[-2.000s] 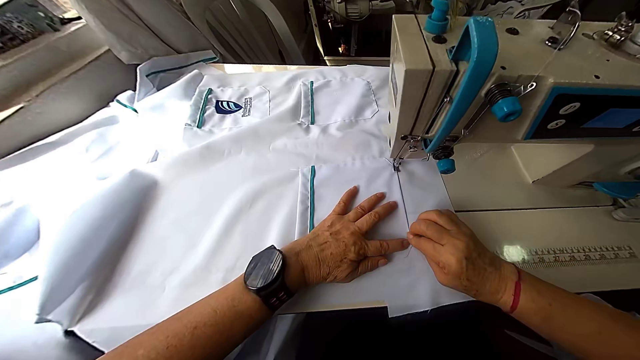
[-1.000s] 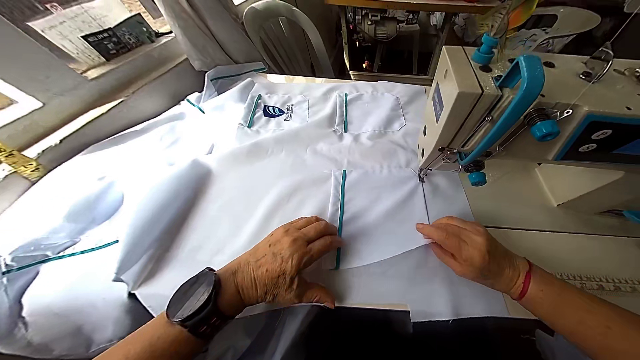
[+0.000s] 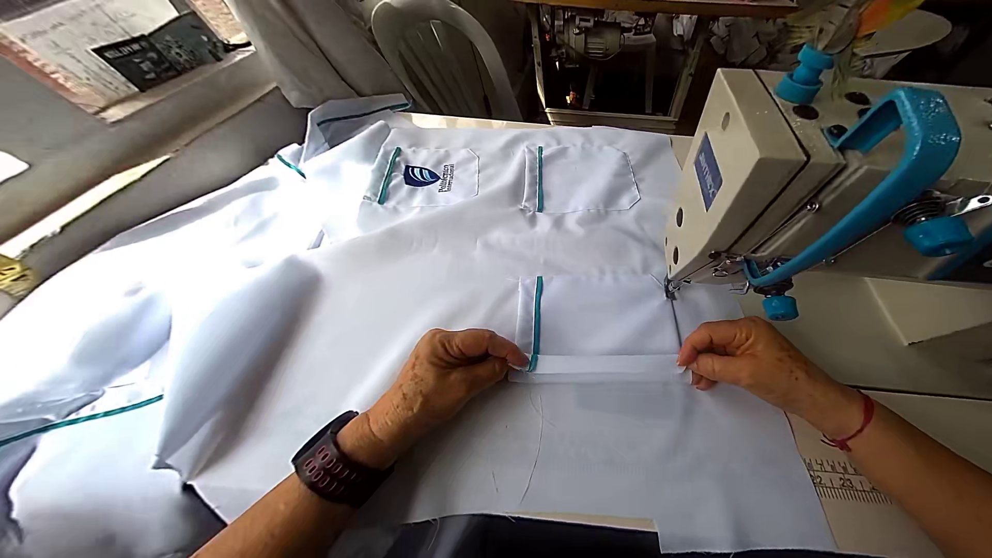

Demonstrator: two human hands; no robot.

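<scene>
A white garment (image 3: 387,302) with teal piping lies spread over the sewing table. My left hand (image 3: 449,380) pinches the near left corner of a white pocket piece (image 3: 608,314), at the lower end of its teal trim. At the near right corner, my right hand (image 3: 736,364) grips the same piece between thumb and fingers. Between both hands the near edge is turned back in a narrow fold. The far right corner of the piece lies at the presser foot (image 3: 671,288) of the sewing machine (image 3: 806,178). Two sewn pockets, one with an embroidered badge (image 3: 422,177), lie farther back.
A printed ruler scale (image 3: 849,480) runs along the table at the right, under my right forearm. A plastic chair (image 3: 442,54) stands behind the table. A window ledge (image 3: 155,186) is at the left, with a yellow measuring tape (image 3: 14,275) at its edge.
The pocket piece's near edge, flat one second ago, is now folded back. My left hand has moved from the flat cloth to that edge's left corner. My right hand still holds the right side.
</scene>
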